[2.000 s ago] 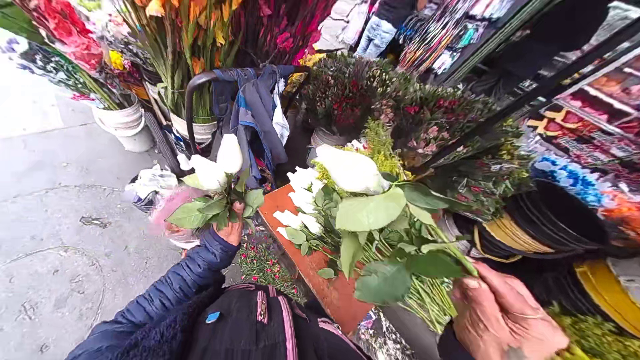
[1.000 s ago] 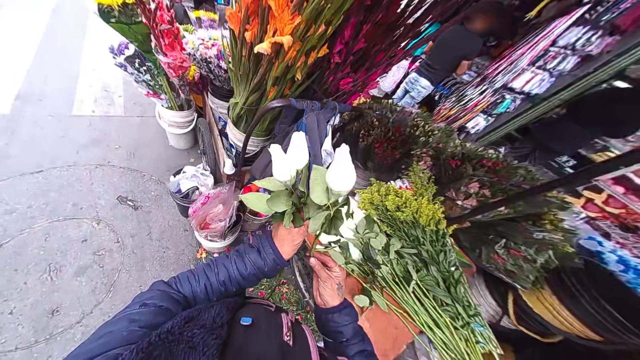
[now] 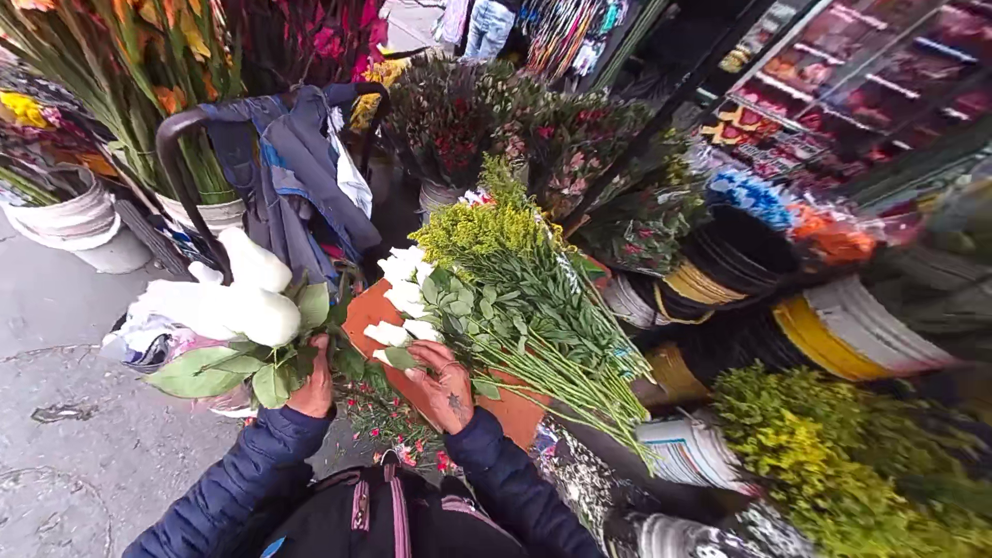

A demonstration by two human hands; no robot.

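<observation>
My left hand (image 3: 312, 381) is closed around the stems of several white roses (image 3: 260, 298) with broad green leaves, at the left of the view. To its right, my right hand (image 3: 443, 384) reaches over an orange-red board (image 3: 368, 314), its fingers at a green leaf (image 3: 401, 357) beside the white roses lying there (image 3: 409, 294). Whether those fingers grip the leaf or only touch it, I cannot tell. Yellow filler flowers (image 3: 484, 232) with long green stems (image 3: 558, 387) lie on the same board, stems pointing to the lower right.
A cart handle (image 3: 174, 147) draped with a dark blue jacket (image 3: 310, 167) stands just ahead. Buckets of gladioli and a white bucket (image 3: 85, 225) are at the left. Wrapped bouquets (image 3: 457, 124), black buckets (image 3: 736, 256) and yellow foliage (image 3: 814, 457) crowd the right. Cut greenery litters the ground.
One second ago my hands were together at the held roses; now they are apart, with the right one over the board. Two seconds ago the right hand held a white rose's stem.
</observation>
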